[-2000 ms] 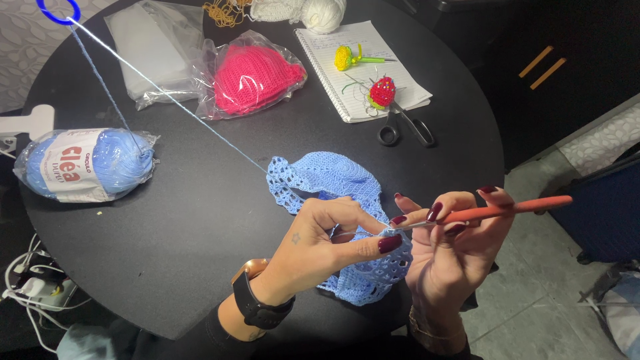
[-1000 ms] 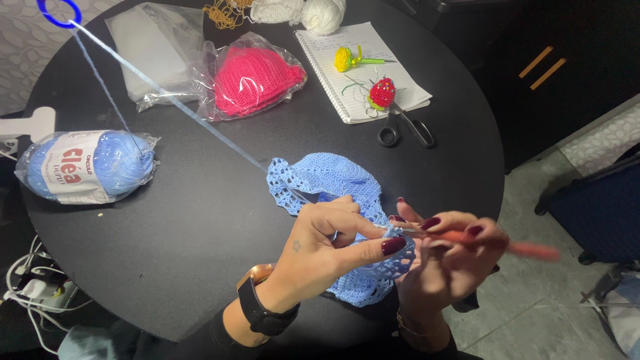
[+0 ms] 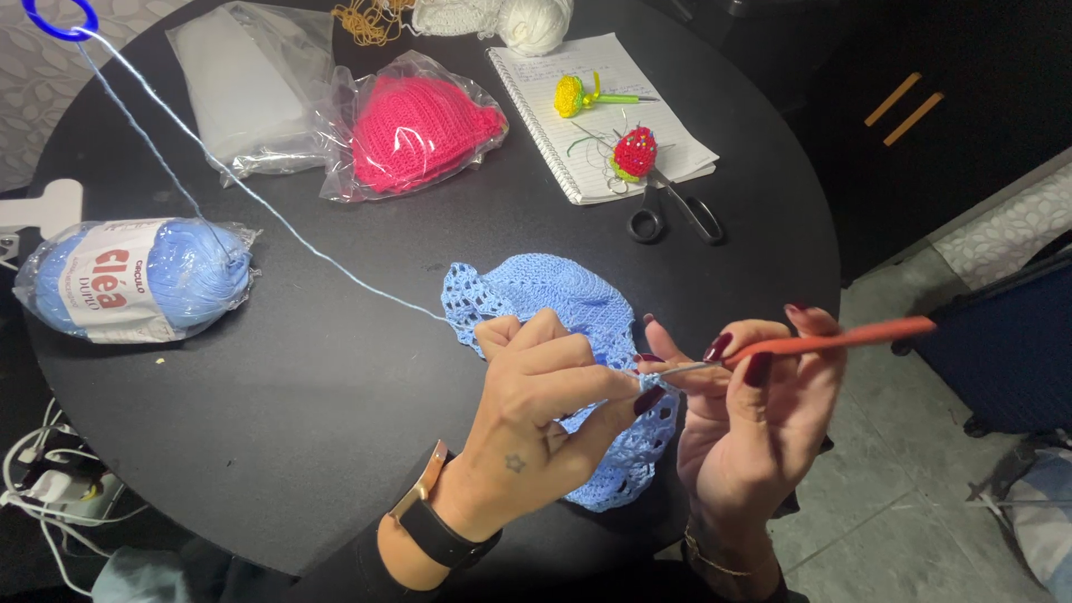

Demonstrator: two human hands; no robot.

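Pinched between thumb and forefinger of my left hand [image 3: 553,402] is the edge of a blue crocheted piece [image 3: 561,289], which lies partly on the table with a lacy border. My right hand [image 3: 754,410] holds a crochet hook [image 3: 837,337] by its orange-red handle; the metal tip meets the stitches at my left fingertips. Blue working yarn [image 3: 310,243] runs from the piece up to a blue ring [image 3: 60,18] at the top left, then down to a wrapped skein of blue yarn [image 3: 167,276]. My hands hide part of the piece.
A round black table [image 3: 276,435] carries a bagged pink crocheted item [image 3: 423,134], a clear plastic bag [image 3: 251,92], a spiral notebook [image 3: 536,92], a yellow crocheted flower [image 3: 569,96], a red crocheted pincushion [image 3: 635,152], black-handled scissors [image 3: 703,219] and white yarn [image 3: 536,21]. Cables [image 3: 50,486] hang lower left.
The yarn between ring and piece, straight in the earlier frames, now sags in a curve. The hook's handle end has shifted, and my right fingers have changed their pose around it.
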